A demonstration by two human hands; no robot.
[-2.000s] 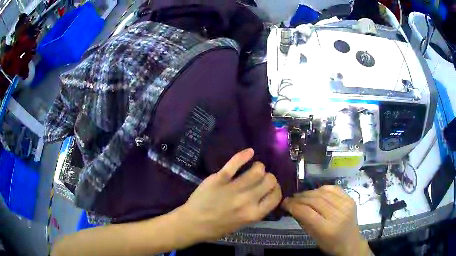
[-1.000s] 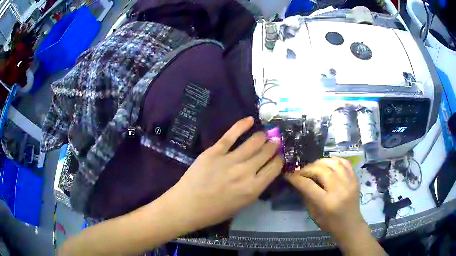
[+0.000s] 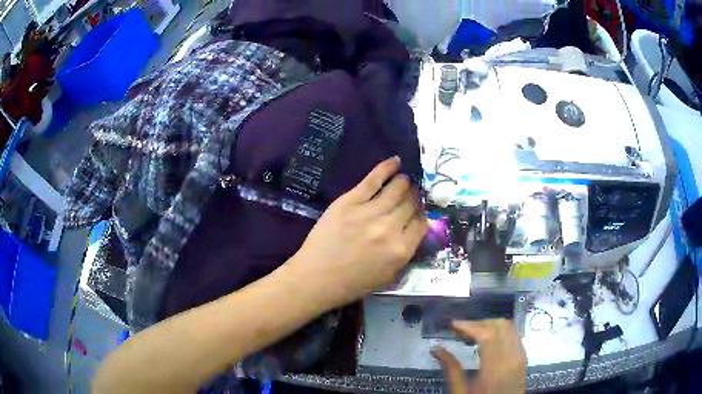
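Note:
The plum and plaid jacket [image 3: 223,246] lies in a bundle left of the overlock machine [image 3: 539,115], its plum inside with printed text facing up. My left hand [image 3: 369,231] lies on the plum cloth beside the purple-lit needle area [image 3: 437,233]; its fingers press the cloth near the machine's edge. My right hand [image 3: 486,355] is over the table front, off the cloth, fingers apart and holding nothing; it is slightly blurred. The cloth edge under my left hand is hidden.
Blue bins stand on the floor at upper left [image 3: 108,58] and lower left [image 3: 27,285]. Dark red garments [image 3: 27,85] are at far left. A black cord and small dark scraps [image 3: 596,331] lie at the machine's right front. A black flat object [image 3: 677,304] lies at the right.
My right hand has let go of the cloth edge and moved down towards the table front. The cloth has shifted up, away from me, baring the machine plate. My left hand has moved slightly up.

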